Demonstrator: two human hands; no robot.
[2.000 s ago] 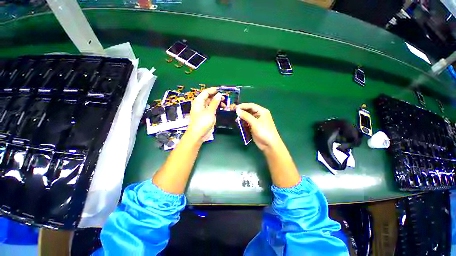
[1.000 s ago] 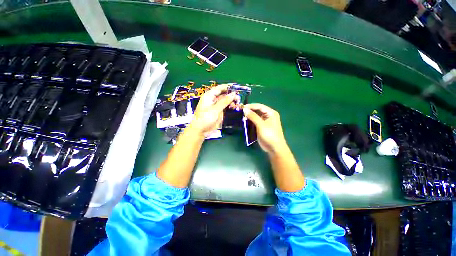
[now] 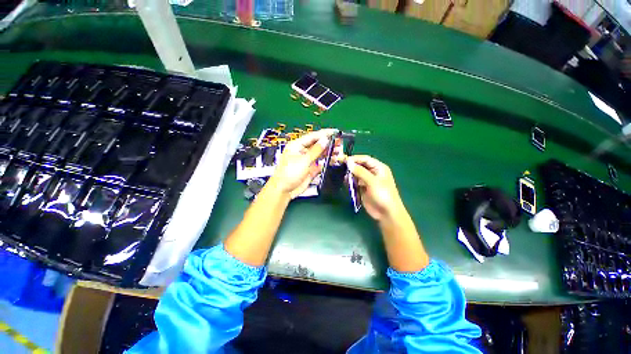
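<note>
My left hand (image 3: pixel 302 163) holds a thin dark circuit board or frame (image 3: pixel 327 160), tilted nearly edge-on, above the green bench. My right hand (image 3: pixel 374 185) holds a dark screen module with a pale border (image 3: pixel 354 188), also seen nearly edge-on. The fingertips of both hands are close together, and the join between the two parts is too small to make out. A screen pile (image 3: pixel 259 163) with orange tabs lies left of my left hand, partly hidden by it.
Black blister trays lie left (image 3: pixel 104 159) and right (image 3: pixel 596 231), with white liner (image 3: pixel 200 187) beside the left one. A screen row (image 3: pixel 316 92) lies beyond my hands. A black bundle (image 3: pixel 484 213), a white lump (image 3: pixel 544 220) and single phone units (image 3: pixel 441 112) are to the right.
The view has shifted, so bench things appear further right and lower. The part in my left hand has turned from showing its face to nearly edge-on. Both hands keep their hold.
</note>
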